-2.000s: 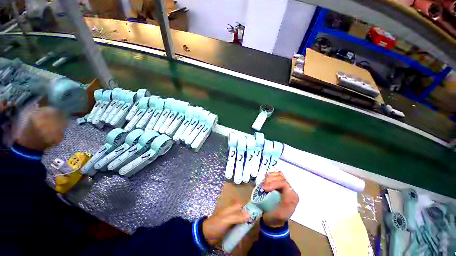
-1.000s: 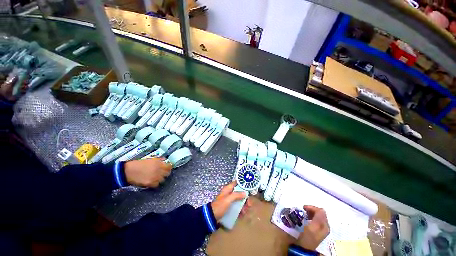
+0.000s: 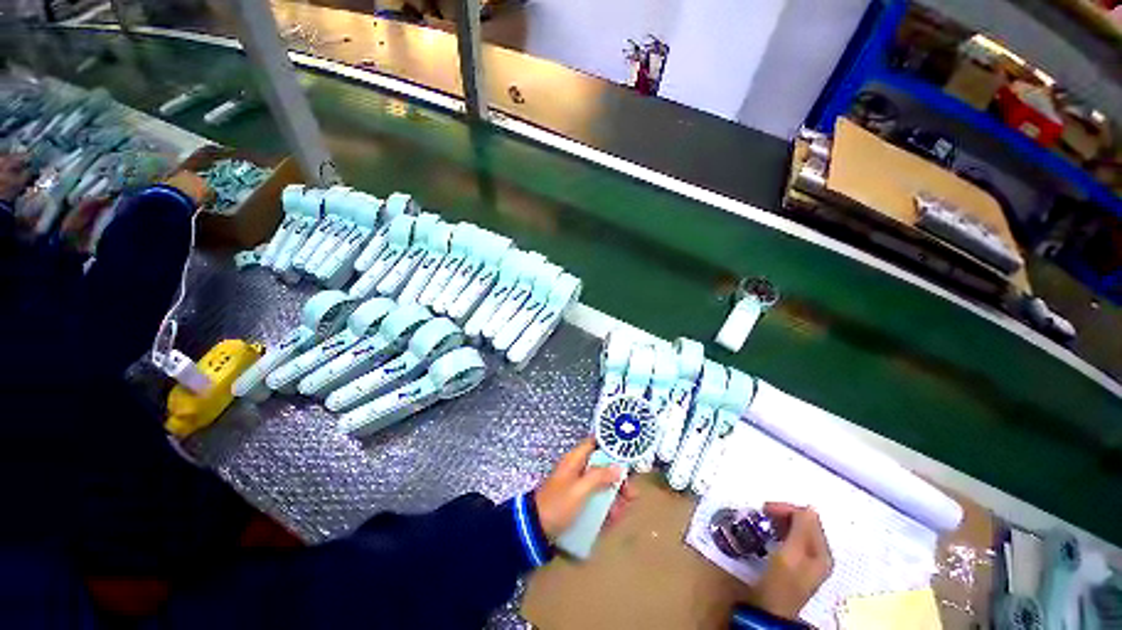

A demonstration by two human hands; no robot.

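Note:
My left hand [image 3: 581, 495] grips a pale mint handheld fan [image 3: 625, 428] by its handle. The fan's round grille faces up, with a dark blue and white badge at its centre. My right hand [image 3: 797, 560] is at the right side of a small dark badge pile [image 3: 742, 532] on the white paper sheet [image 3: 837, 523]. Its fingertips touch or nearly touch the pile; whether they pinch a badge is unclear. Several mint fans [image 3: 699, 425] stand in a row just beyond the held fan.
A co-worker's arm [image 3: 142, 246] reaches to a parts box [image 3: 240, 191] at left. Fan rows [image 3: 431, 265] lie on bubble wrap [image 3: 283, 462] near a yellow power strip [image 3: 212, 388]. One fan [image 3: 742, 314] is on the green belt [image 3: 615, 234]. A paper roll [image 3: 861, 458] and loose fans [image 3: 1046, 578] are at right.
My right hand has left the fan for the badge pile; my left hand holds the fan grille-up. The co-worker's hand has withdrawn from the front fan row, which has gained a fan.

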